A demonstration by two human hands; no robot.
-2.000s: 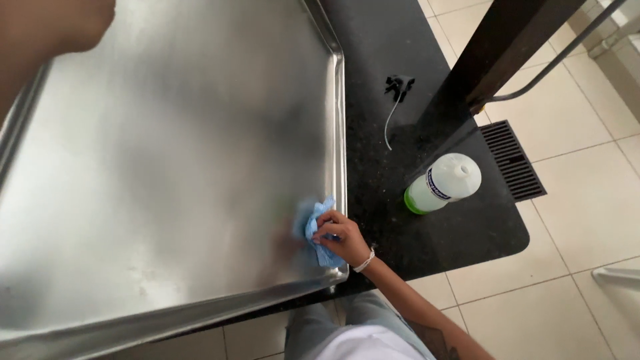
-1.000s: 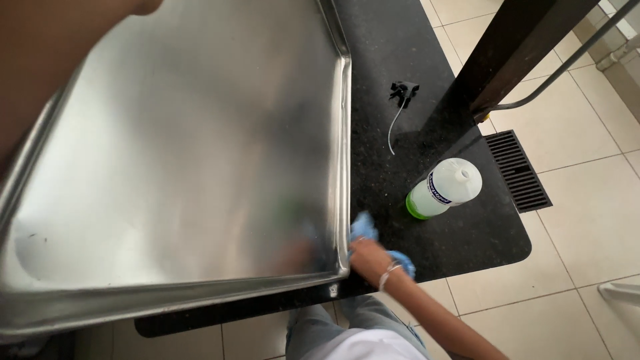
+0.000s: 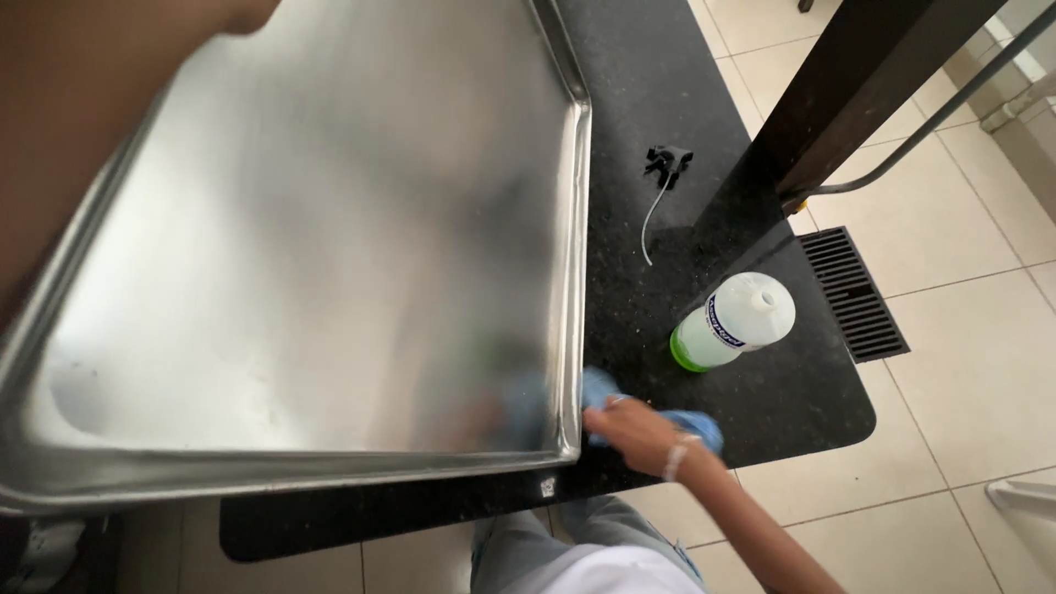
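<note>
A large metal sheet pan (image 3: 355, 247) with raised rims is tilted over the black stone counter (image 3: 792, 404). At the pan's right rim, near its lower right corner, my right hand (image 3: 634, 431) grips a blue cloth (image 3: 697, 429), which bunches out on both sides of the fingers. A bracelet circles that wrist. My left arm crosses the upper left, blurred and close to the camera; only a part of my left hand (image 3: 247, 12) shows at the top edge, its fingers hidden. An uncapped bottle (image 3: 730, 323) with green liquid at its base stands right of the pan.
A black spray trigger (image 3: 670, 163) with a thin tube lies on the counter beyond the bottle. A dark post (image 3: 866, 91) and a grey hose (image 3: 924, 136) rise at the upper right. Beyond the counter's rounded corner are a floor drain grate (image 3: 856, 293) and pale tiles.
My right hand and the blue cloth have moved from the pan's inner surface, over the right rim, to its outer side. The pan is more steeply tilted than two seconds ago.
</note>
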